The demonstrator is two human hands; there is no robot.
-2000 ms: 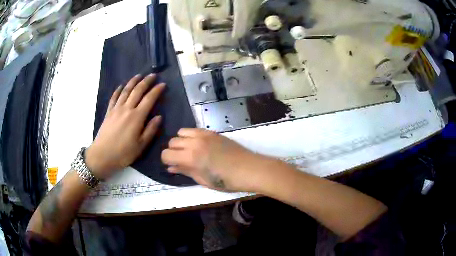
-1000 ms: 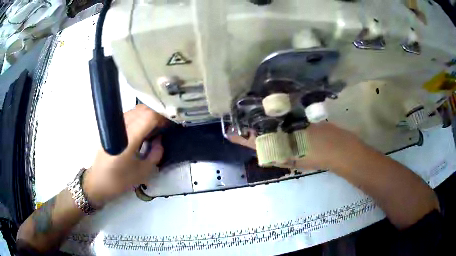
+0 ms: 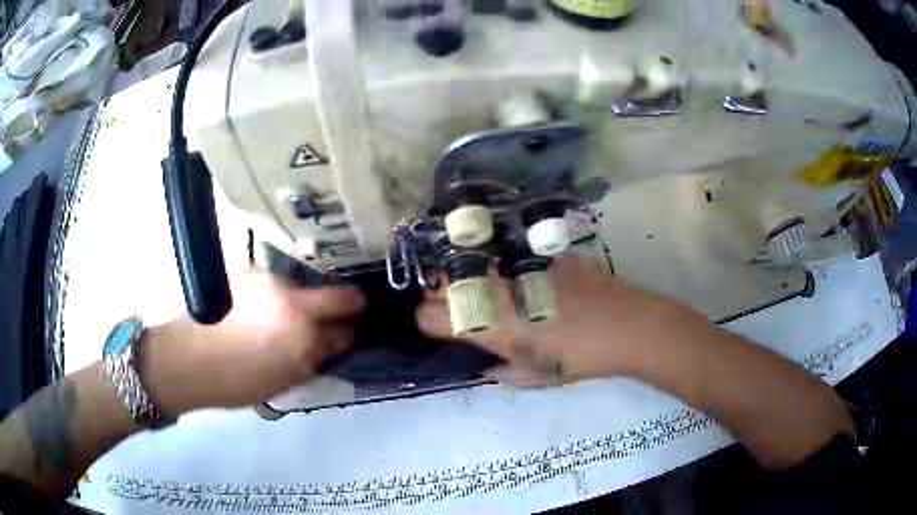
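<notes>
A dark fabric piece (image 3: 407, 352) lies on the plate under the head of the cream sewing machine (image 3: 694, 171). My left hand (image 3: 266, 337) is at its left end, blurred, with the fingers closed on its edge. My right hand (image 3: 563, 317) lies on its right part, partly behind the tension knobs (image 3: 471, 305); its fingers press the cloth flat and their grip is unclear. The needle and presser foot are hidden behind the head and hands. Part of the metal plate (image 3: 402, 386) shows in front of the cloth.
A black lamp-like bar (image 3: 196, 236) hangs on a cable left of the head. A stack of dark pieces (image 3: 25, 292) is at the far left, with white material (image 3: 55, 70) behind. A printed ruler (image 3: 402, 491) runs along the front edge of the table.
The cloth went from flat on the left of the table to under the machine head. In the last second it moved slightly toward me, my right hand came left, and the view shifted.
</notes>
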